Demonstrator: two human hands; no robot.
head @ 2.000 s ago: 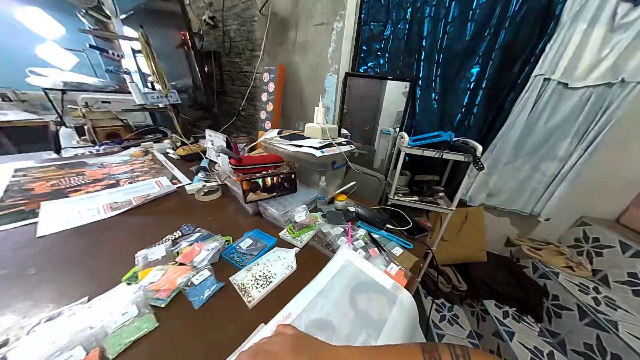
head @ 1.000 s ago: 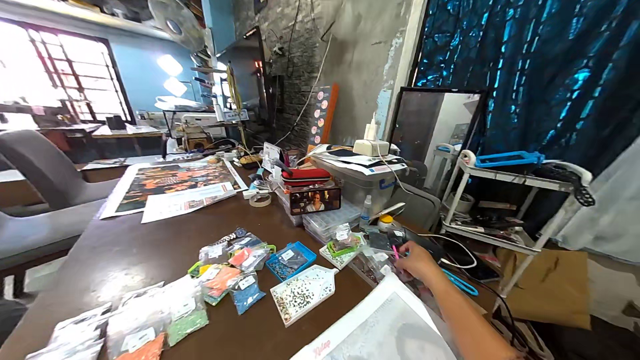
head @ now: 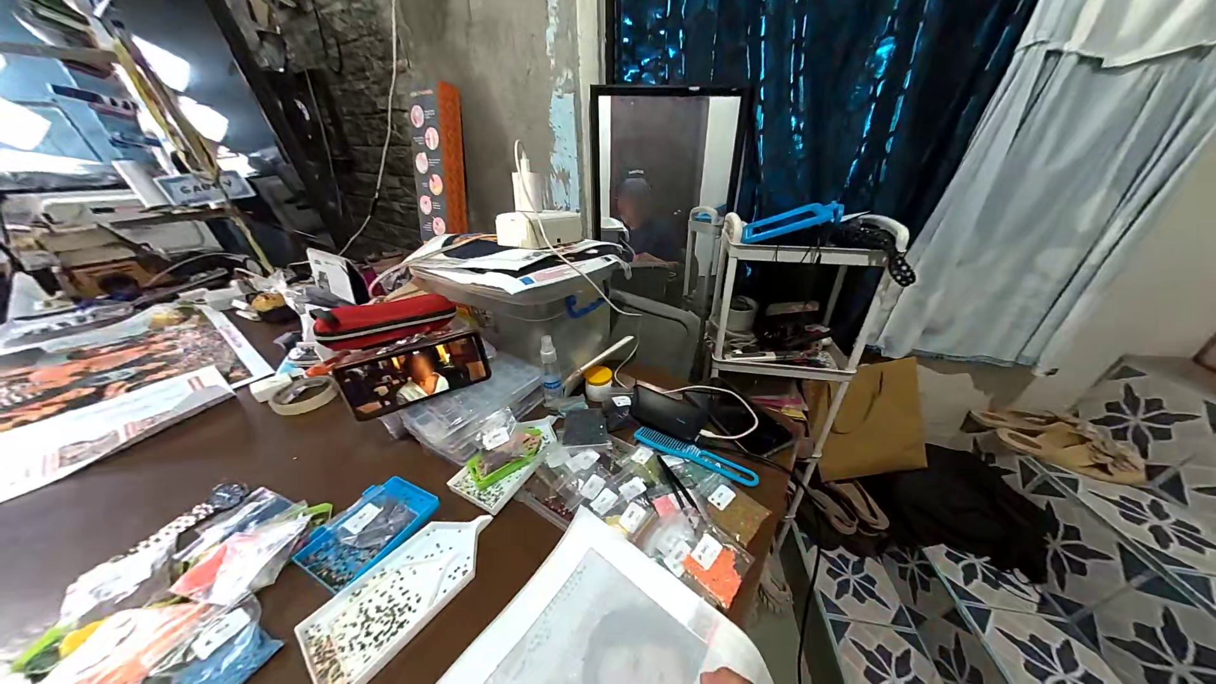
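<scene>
A bit of my right hand (head: 724, 676), apparently a fingertip, shows at the bottom edge, touching the right part of a white canvas sheet (head: 608, 617) with a faint grey picture. The rest of that hand is hidden, so what it holds cannot be told. My left hand is out of view. Left of the sheet lies a white tray (head: 389, 598) with dark and pale beads, beside a blue tray (head: 366, 532) of blue beads under a small bag. Beyond the sheet, black tweezers (head: 676, 483) rest on labelled plastic bags (head: 632, 489), near a blue comb (head: 696, 456).
Bead bags (head: 190, 608) lie at left. A phone (head: 413, 375) leans near a red case (head: 385, 320) and clear plastic boxes (head: 475, 394). Printed sheets (head: 104, 380) cover the far left. A white cart (head: 807, 255) stands right of the brown table (head: 285, 456); cables cross its right edge.
My right hand has drawn back from the bags toward the bottom edge. The pink stick-like tool it touched there no longer shows among them. The view has swung right since one second ago.
</scene>
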